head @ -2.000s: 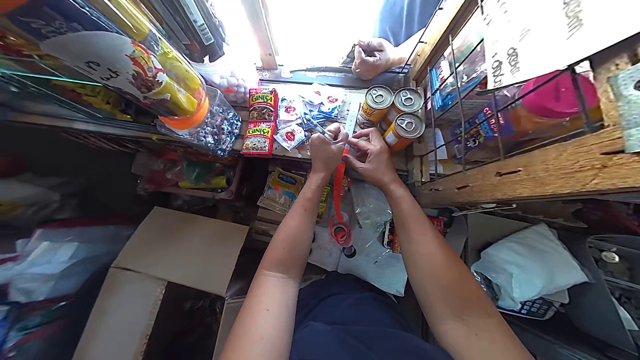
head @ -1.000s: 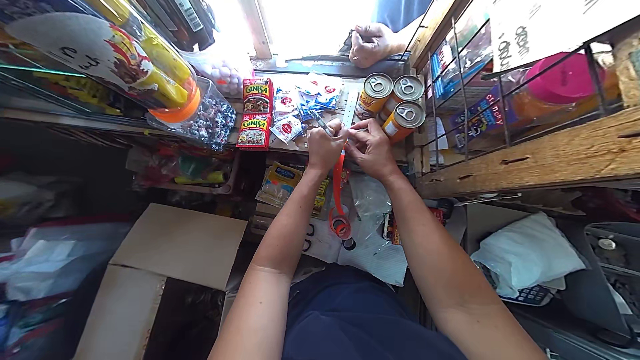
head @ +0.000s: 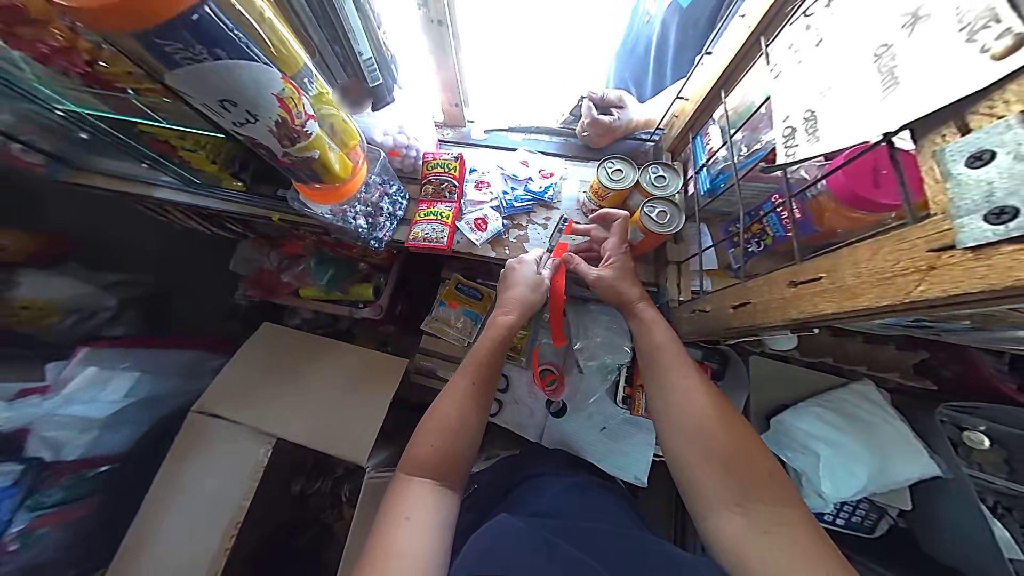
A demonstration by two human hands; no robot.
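Note:
Near the counter's front edge, my left hand (head: 524, 282) grips a thin dark object (head: 558, 234), perhaps a pen, pointing up and away. My right hand (head: 606, 260) pinches the upper end of an orange strip (head: 558, 308) between thumb and fingers, close beside the left hand. The strip hangs down to a loose orange roll (head: 550, 379) above papers and clear plastic. Several ring-pull cans (head: 658, 214) stand just beyond my right hand. Red seasoning packets (head: 433, 226) and small white-and-blue sachets (head: 482, 225) lie on the counter to the left.
Another person's hand (head: 608, 118) rests at the window ledge. A wooden frame with wire mesh (head: 840, 276) bounds the right side. Plastic jars (head: 340, 160) stand at upper left. An open cardboard box (head: 308, 384) is at lower left, and a white plastic bag (head: 852, 440) at lower right.
The fingers of my right hand have lifted and spread apart, showing more of the orange strip's upper end. My left hand keeps its hold on the thin object.

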